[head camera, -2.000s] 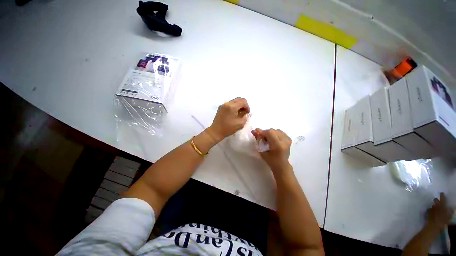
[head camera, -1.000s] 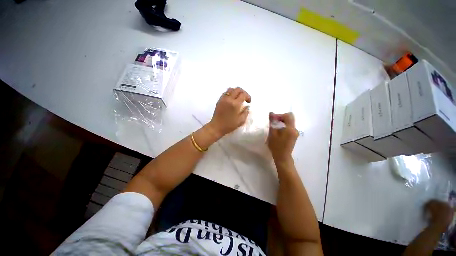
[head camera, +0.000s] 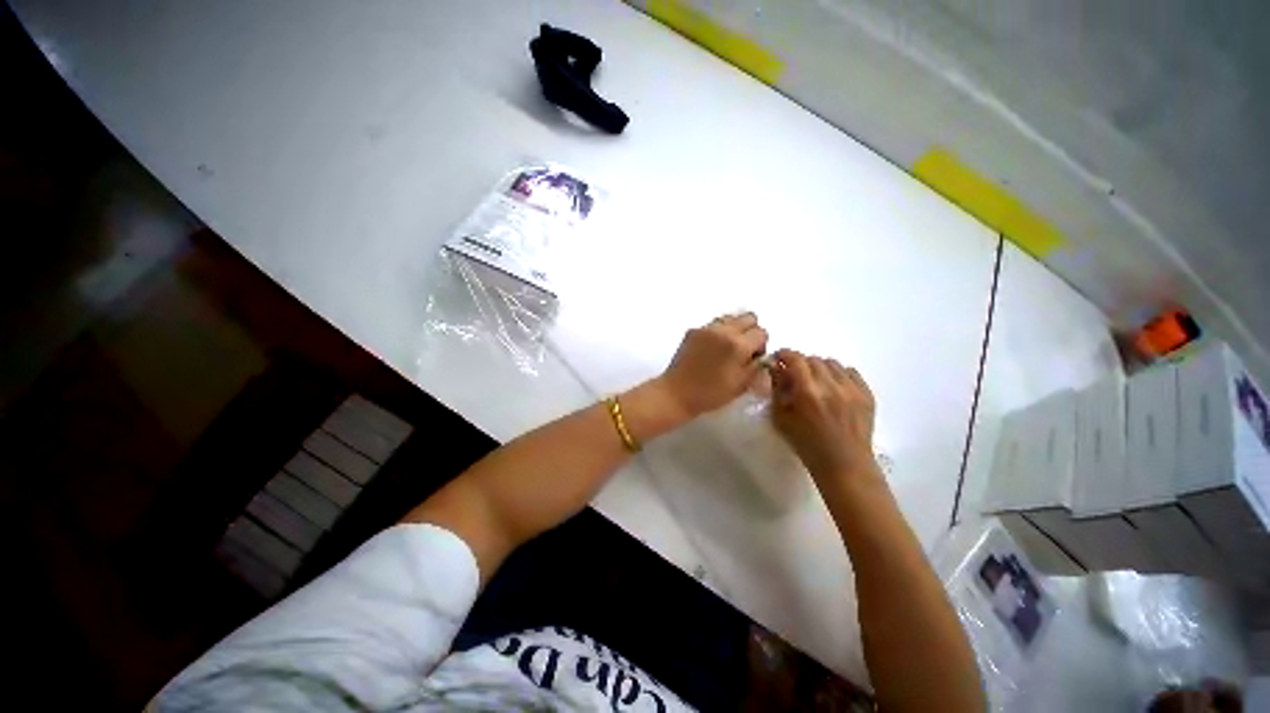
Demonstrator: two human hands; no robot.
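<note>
My left hand (head camera: 719, 365) and my right hand (head camera: 825, 407) are close together over the middle of the white table (head camera: 669, 223). Their fingers pinch a thin clear plastic bag (head camera: 759, 449), which hangs down below them, hard to see against the white. A bagged box (head camera: 521, 234) with a dark purple picture lies to the left of my hands, its loose film end hanging towards me.
A black curved item (head camera: 574, 81) lies at the back. At right stand white boxes (head camera: 1104, 443), with an orange-and-black item (head camera: 1163, 332) behind them. Another bagged box (head camera: 1011, 596) and shiny plastic (head camera: 1163, 609) lie in front of them, near another person's hand (head camera: 1195, 698). A carton of white boxes (head camera: 318, 488) is below left.
The view has turned, shifting table things right and down. My hands have come together at the plastic. A bagged box now shows at the lower right, in front of the stacked boxes.
</note>
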